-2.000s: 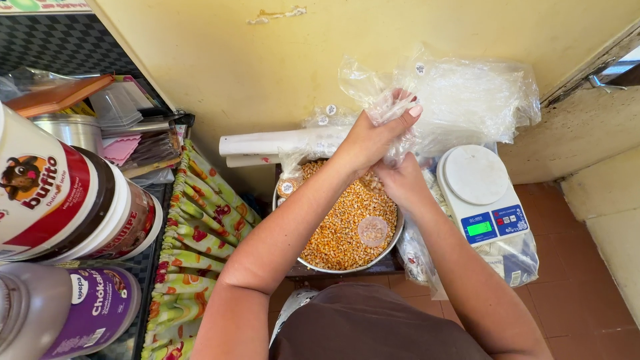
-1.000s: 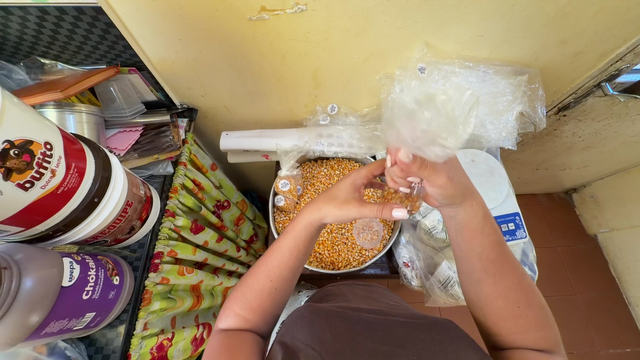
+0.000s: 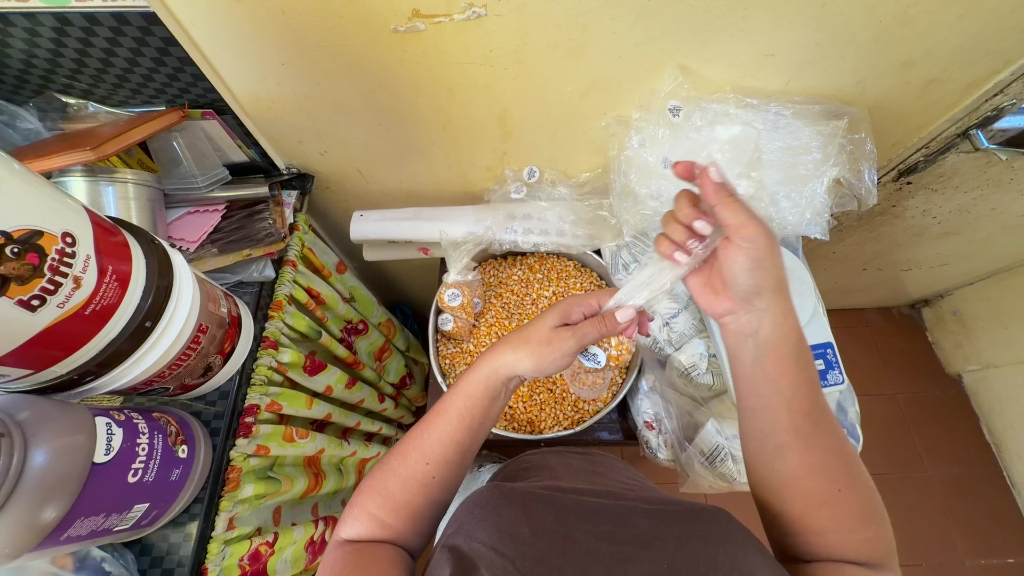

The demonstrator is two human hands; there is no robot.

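My left hand (image 3: 564, 328) pinches the twisted neck of a clear plastic bag (image 3: 652, 276) over the right part of a round metal bowl (image 3: 442, 364). The bag's lower part, with a round sticker and some kernels in it, hangs below that hand, partly hidden. Higher and to the right, my right hand (image 3: 712, 240) is closed around the upper length of the bag's neck. Dried corn kernels (image 3: 528, 300) fill the bowl. Small filled bags with round stickers (image 3: 456, 308) lie at its left edge. A clear plastic cup (image 3: 588, 380) rests on the corn at the right.
White rolls (image 3: 424, 224) lie behind the bowl, beside stickered empty bags (image 3: 744, 152) against the wall. A white scale (image 3: 808, 320) and a bag of wrapped packets (image 3: 704, 432) stand right. Tubs (image 3: 80, 304), a jar (image 3: 104, 472) and a patterned curtain (image 3: 320, 432) are left.
The bag's puffed upper part has become a narrow, twisted neck stretched between my hands. My right hand has moved up and away from my left hand since one second ago.
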